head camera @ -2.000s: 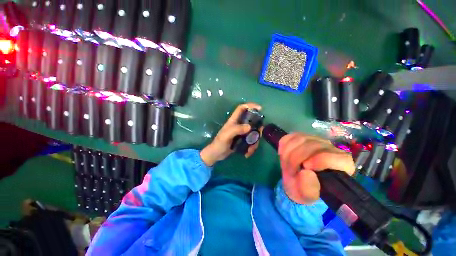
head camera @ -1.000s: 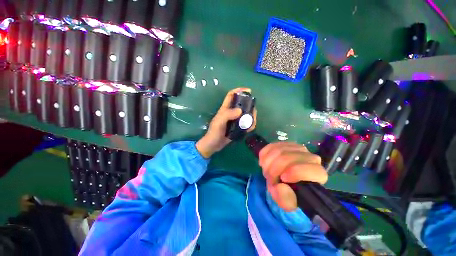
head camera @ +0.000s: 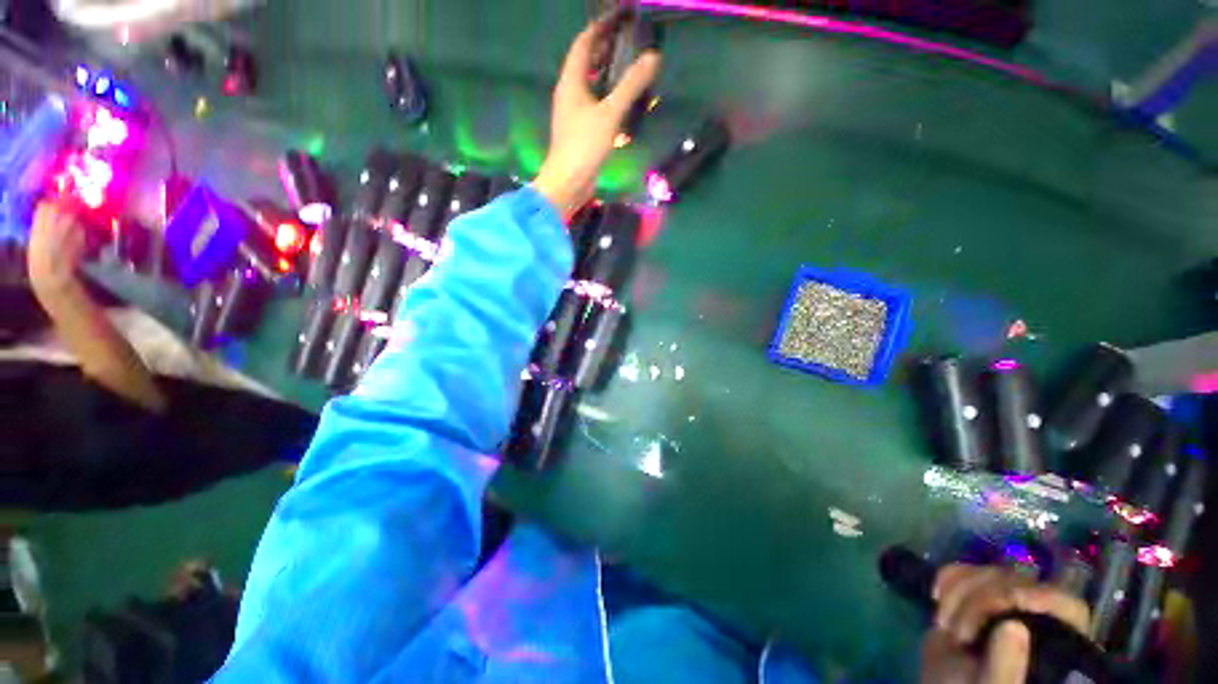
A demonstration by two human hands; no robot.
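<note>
My left hand is stretched out to the far side of the bench at the top of the view, fingers around a black light-up unit, partly hidden and cut close by the top edge. My right hand is at the lower right, closed around the black electric screwdriver, whose tip points left; its rear is cut off by the bottom edge. Rows of black units stand at left, partly covered by my left sleeve. A single unit lies just right of my left forearm.
A blue screw tray filled with small screws is right of centre. More black units lie at right. Clear scraps lie mid-bench. Another person's arm is at far left near a purple-blue bin and red lights. A pink strip crosses the top.
My left hand has moved from in front of my body far up across the bench with the unit. My right hand and the screwdriver have moved to the lower right. The view has shifted left.
</note>
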